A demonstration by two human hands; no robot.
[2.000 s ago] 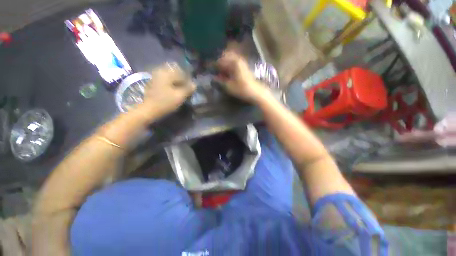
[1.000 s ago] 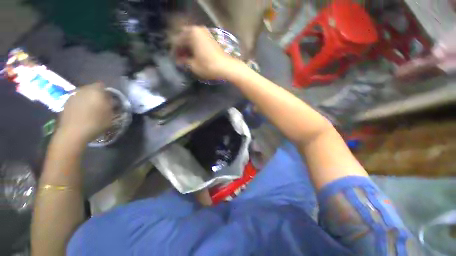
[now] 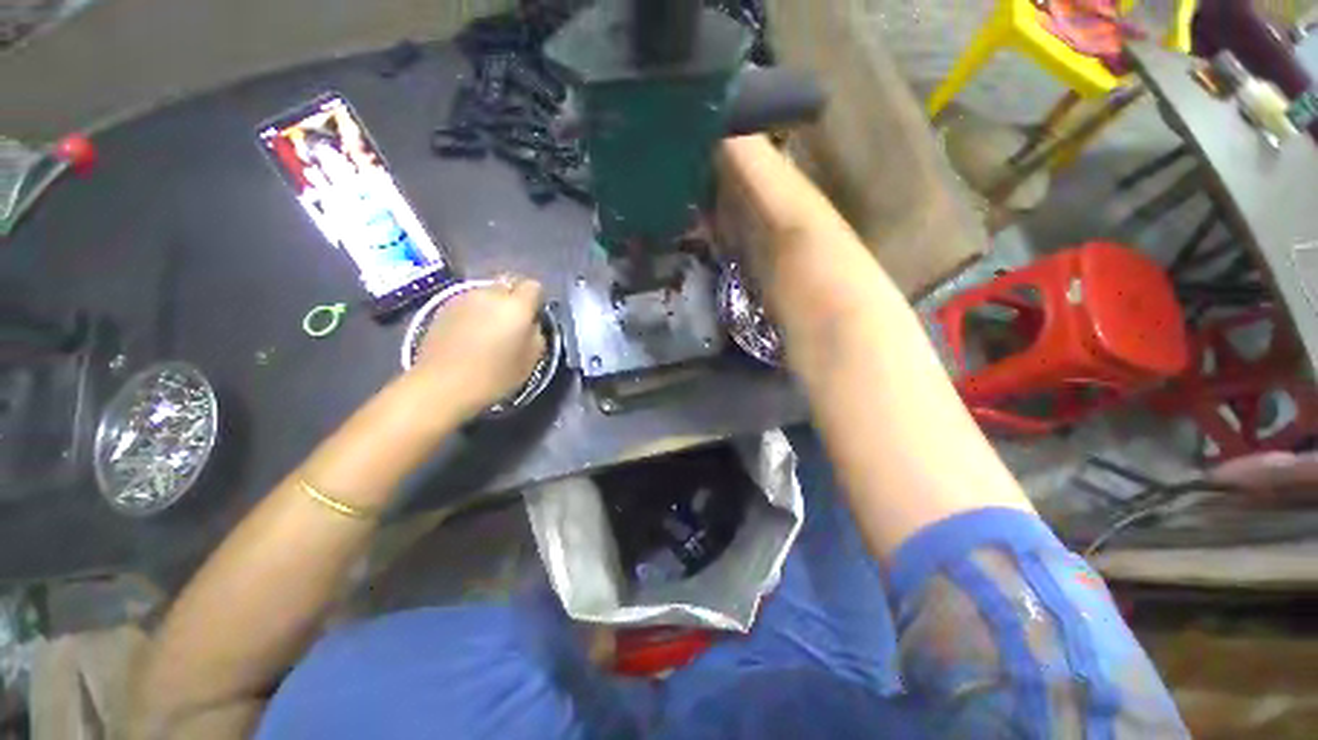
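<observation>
The dark green hand press stands in front of me, with a flat grey metal plate under its ram. My left hand is over the left parts bowl, fingers bent; whether it holds a part cannot be told. My right hand reaches up behind the right side of the press; its fingers are mostly hidden by the press. The right parts bowl is partly behind my right forearm. Black plastic parts lie piled behind the press. The whitish sack hangs open at the table edge with dark pieces inside.
A smartphone and a green ring lie left of the press. A spare bowl with silver pieces is far left, near a red knob. A red stool and a yellow chair stand to the right.
The view has swung back toward the press. My right hand has moved from near the right bowl to behind the press. My left hand is still at the left bowl.
</observation>
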